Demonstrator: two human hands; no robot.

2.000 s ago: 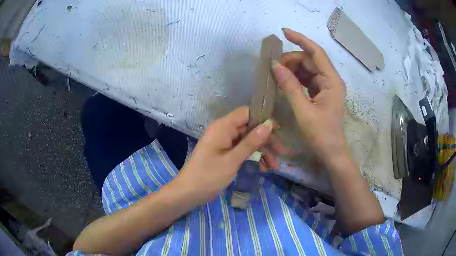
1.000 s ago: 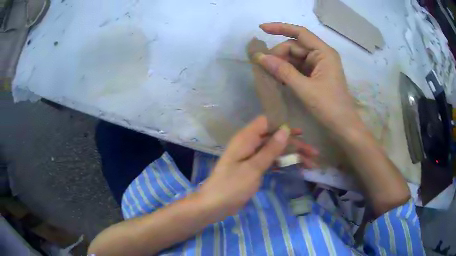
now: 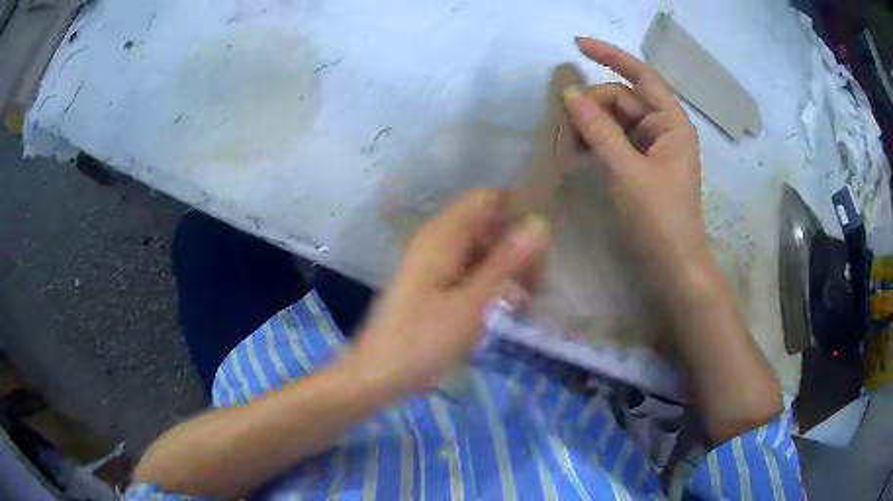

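A narrow brownish-grey folded strip is held up over the table, slanting from lower left to upper right and blurred. My left hand grips its lower end between thumb and fingers. My right hand pinches its upper end between thumb and a finger, with the index finger raised. Whether the template is inside the strip cannot be told. A pale patch shows just below my left fingers, too blurred to name.
The white, brown-stained table cover curves down to the table's near edge. A stack of cut pieces lies at the upper right. The iron is parked at the right edge, with a yellow object beyond it.
The view has shifted. The strip's tilt has changed: its upper end leaned left a second ago and now leans right. Both hands still hold it. The pale-ended bar below my left hand shows less clearly.
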